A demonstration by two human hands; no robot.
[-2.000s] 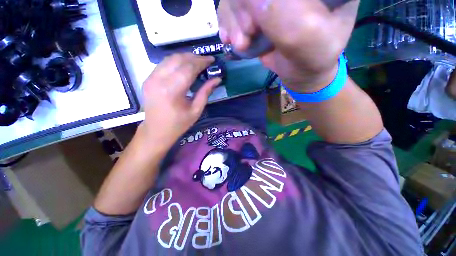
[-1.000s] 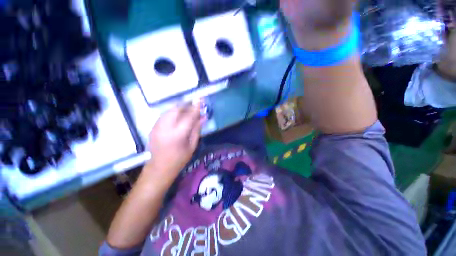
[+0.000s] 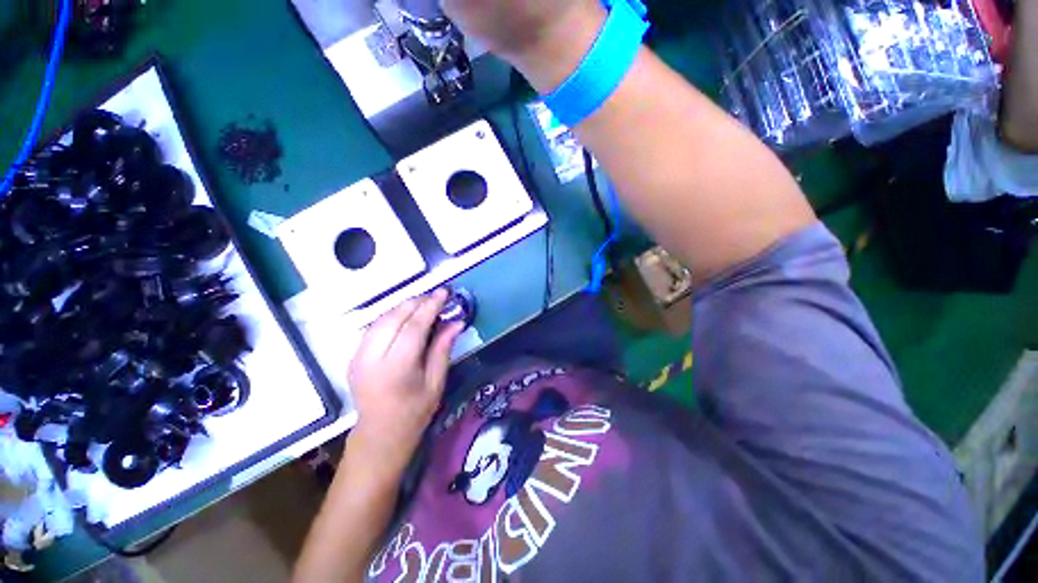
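My left hand [image 3: 401,355] holds a small round black housing [image 3: 456,308] between thumb and fingers at the front edge of the bench. My right hand [image 3: 515,25] reaches forward at the top edge of the picture, partly cut off, beside the screw feeder [image 3: 433,51]; what its fingers hold is out of view. The assembly fixture, two white square blocks [image 3: 393,269] with round dark centre holes, stands between my left hand and the feeder. A big heap of black housings [image 3: 108,285] lies at left on a white board with a black rim [image 3: 273,393].
Small dark parts [image 3: 250,150] lie on the green mat behind the fixture. Clear blister trays [image 3: 842,68] are stacked at upper right, near another person's arm [image 3: 1021,91]. A blue cable [image 3: 46,97] runs at far left. A small carton [image 3: 662,277] is below the bench edge.
The view has shifted and now shows the whole fixture and the feeder. My right hand has moved from near my left hand forward to the feeder. My left hand still holds the housing.
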